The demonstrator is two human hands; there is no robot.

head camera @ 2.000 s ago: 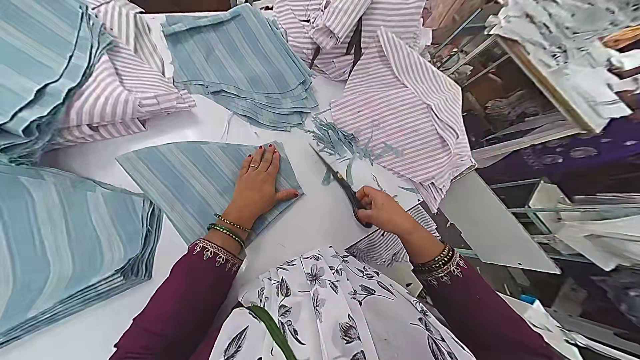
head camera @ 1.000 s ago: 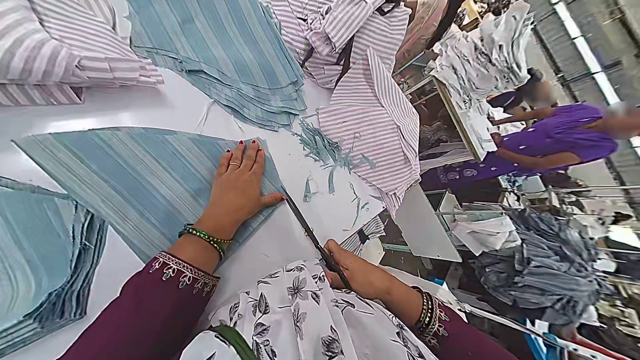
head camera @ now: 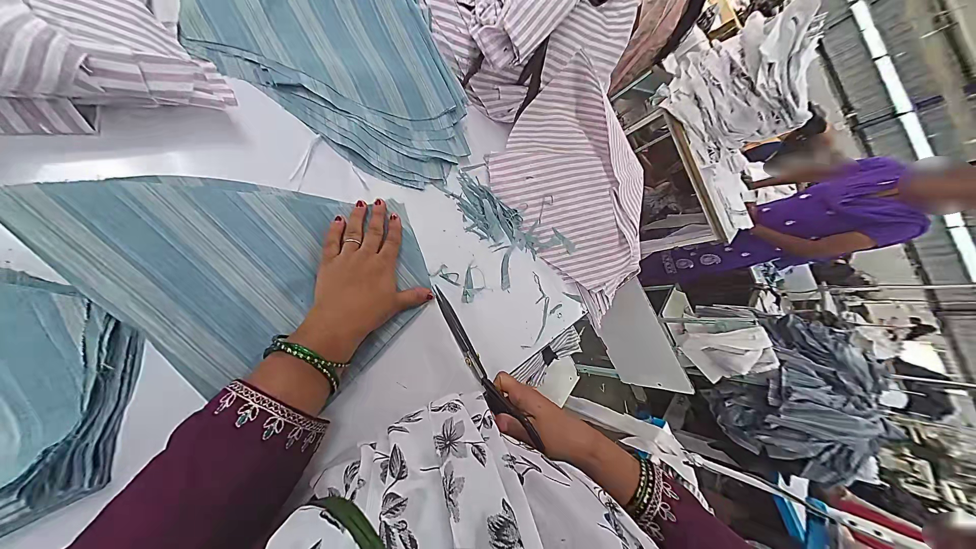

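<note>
Palm down, my left hand (head camera: pixel 364 274) lies flat with spread fingers on a blue striped fabric piece (head camera: pixel 191 252) on the white table. Its thumb reaches the right edge of the cloth. My right hand (head camera: pixel 534 415) holds the black handles of fabric scissors (head camera: pixel 467 343). The blades look closed, and their tip is beside my left thumb at the cloth's edge. Blue fabric scraps (head camera: pixel 496 217) lie in a small heap to the right of the cloth, with loose strips nearer the scissors.
Stacked blue striped pieces (head camera: pixel 358 91) lie beyond my left hand, another blue stack (head camera: pixel 53 389) at the left. Pink-and-white striped fabric (head camera: pixel 572 160) lies at the table's right, more (head camera: pixel 114 57) at upper left. A person in purple (head camera: pixel 816 213) stands at the right near heaped grey cloth (head camera: pixel 801 389).
The view has swung, bringing the person in purple into sight. My left hand stays flat on the blue cloth, and my right hand still holds the scissors.
</note>
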